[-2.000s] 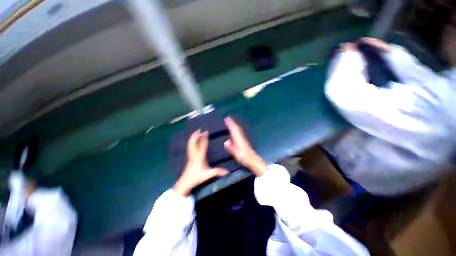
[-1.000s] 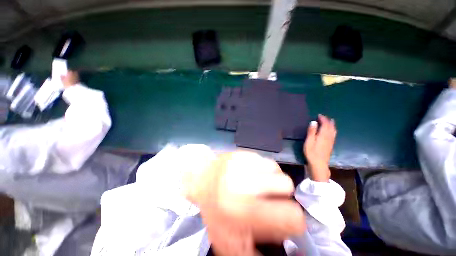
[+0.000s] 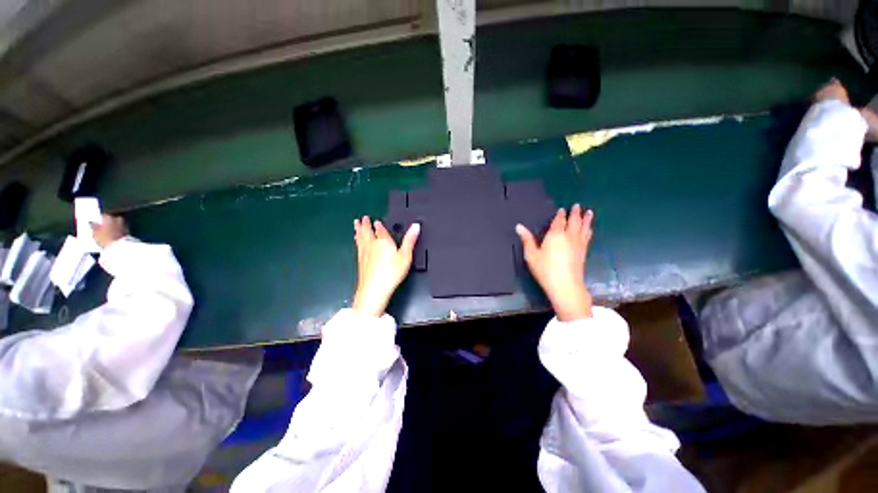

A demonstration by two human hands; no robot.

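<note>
A black die-cut card blank [image 3: 470, 231] lies flat on the dark green bench in front of me, its long centre panel pointing away from me. Short side flaps stick out left and right. My left hand [image 3: 381, 258] lies at the left flaps, fingers spread, thumb at the edge near the centre panel. My right hand [image 3: 560, 252] lies at the right flap, thumb and fingers apart. Both hands are bare and touch or hover at the flaps; neither is closed on them. Whether more blanks lie under the top one cannot be told.
A white chipped post [image 3: 458, 87] stands just beyond the blank. Black pieces [image 3: 322, 132] lie on the green conveyor belt [image 3: 404, 106] behind. A person's white sleeve [image 3: 106, 318] and white folded papers [image 3: 35, 279] are at left. Another person's sleeve [image 3: 826, 183] is at right.
My left hand has come from close below the camera to the blank's left side. My right hand rests nearer its right flap. The view has shifted, and belt pieces appear further left.
</note>
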